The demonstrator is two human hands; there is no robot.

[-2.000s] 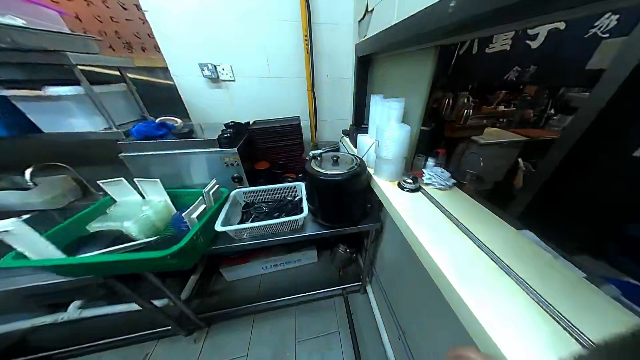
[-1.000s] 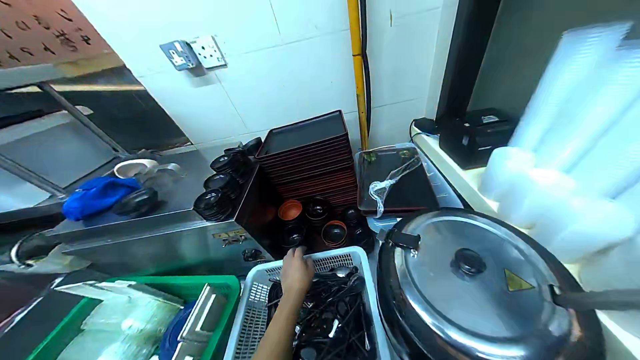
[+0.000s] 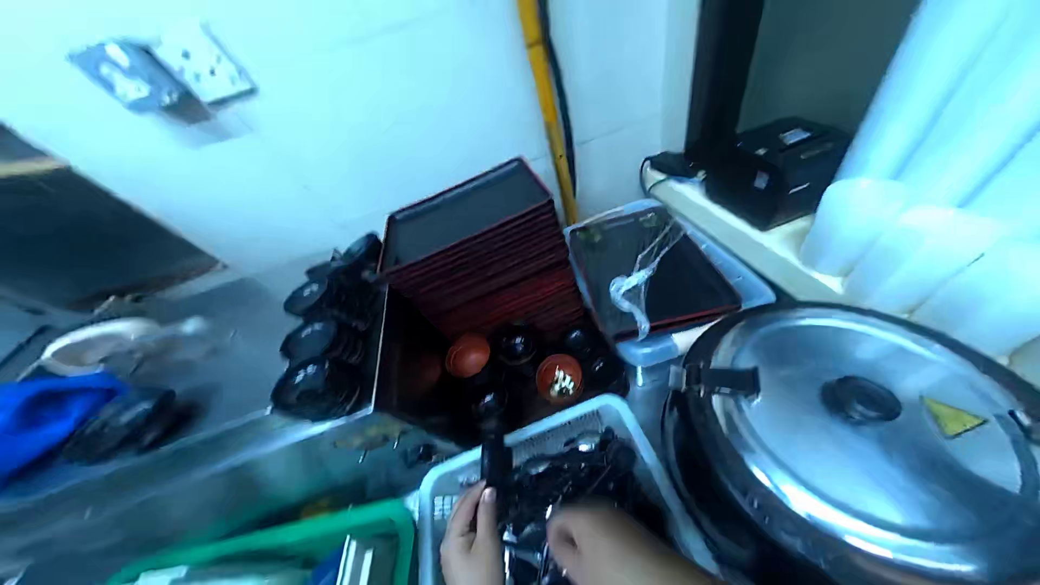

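Note:
My left hand (image 3: 473,536) grips the end of a black utensil (image 3: 494,455), probably a spoon, upright over the left part of a white plastic basket (image 3: 630,422). My right hand (image 3: 597,540) is blurred and reaches over the basket beside it; its fingers are curled, and whether they hold anything is unclear. Dark spoons or similar utensils (image 3: 561,479) fill the basket in a jumble. Just behind the basket are small black and red bowls (image 3: 468,355), and a red-brown bowl (image 3: 560,379) with pale bits or glare inside.
A large black pot with a steel lid (image 3: 796,455) stands right of the basket, a green crate (image 3: 357,520) left. Behind are stacked black-and-red trays (image 3: 471,219), a tray with clear plastic (image 3: 658,276) and stacked black bowls (image 3: 317,349). Tall stacks of translucent plastic cups (image 3: 861,219) stand at the right.
A second hand has come in over the basket. The left hand now has a black utensil raised; one second ago a single hand reached to the basket's back edge. The view has moved closer.

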